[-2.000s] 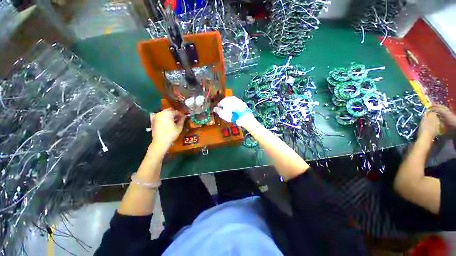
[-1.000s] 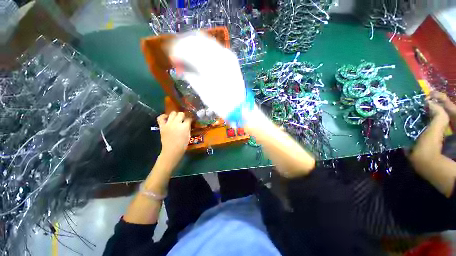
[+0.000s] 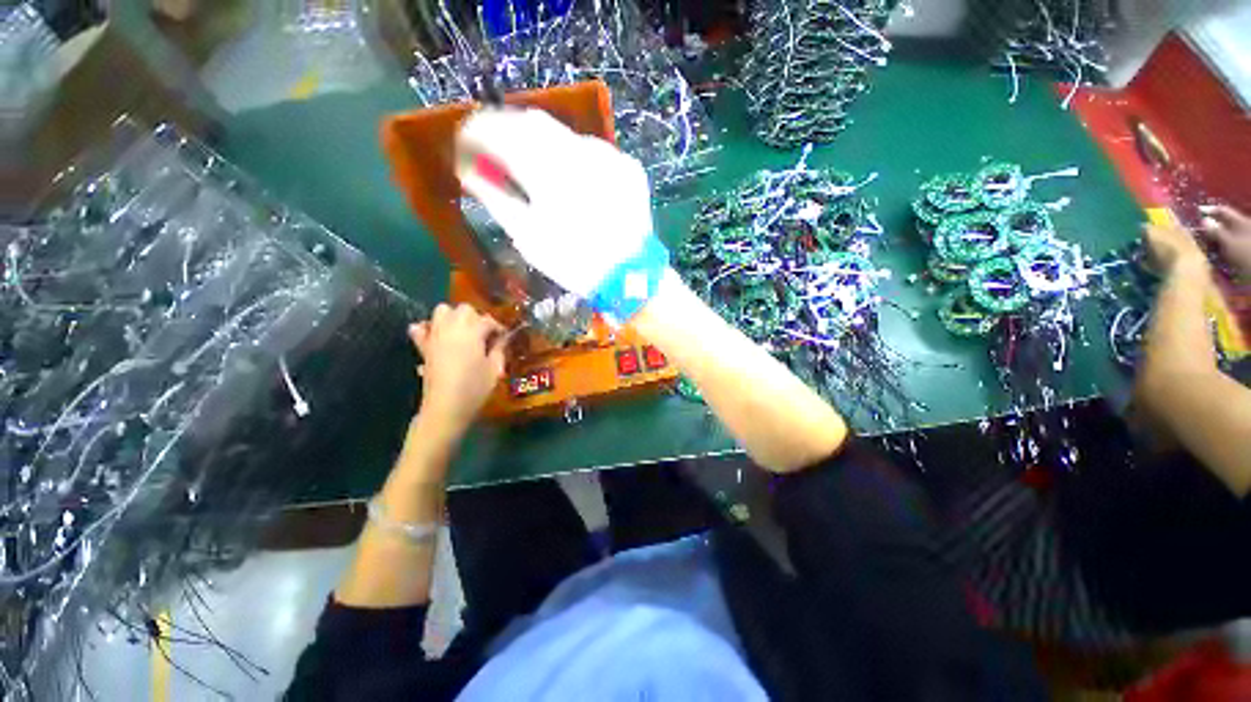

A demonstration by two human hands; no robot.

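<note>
The orange lever press (image 3: 552, 391) stands on the bench in front of me, red digits lit on its base front. My right hand (image 3: 556, 192), in a white glove with a blue band, is closed around the lever's red grip, in front of the upright frame. My bare left hand (image 3: 460, 354) is at the left side of the base, its fingertips on a thin lead near the work area. The silvery press heads (image 3: 558, 318) show low over the base. The ring part under them is mostly hidden.
Green ring parts lie in two piles right of the press, one near (image 3: 782, 254) and one farther right (image 3: 991, 247). A plastic-covered wire heap (image 3: 151, 343) fills the left. Wire bundles (image 3: 819, 69) lie behind. Another person's arm (image 3: 1183, 329) is at right.
My right hand has gone from the work area up to the lever, which has come down from upright with the press heads. My left hand stays beside the base.
</note>
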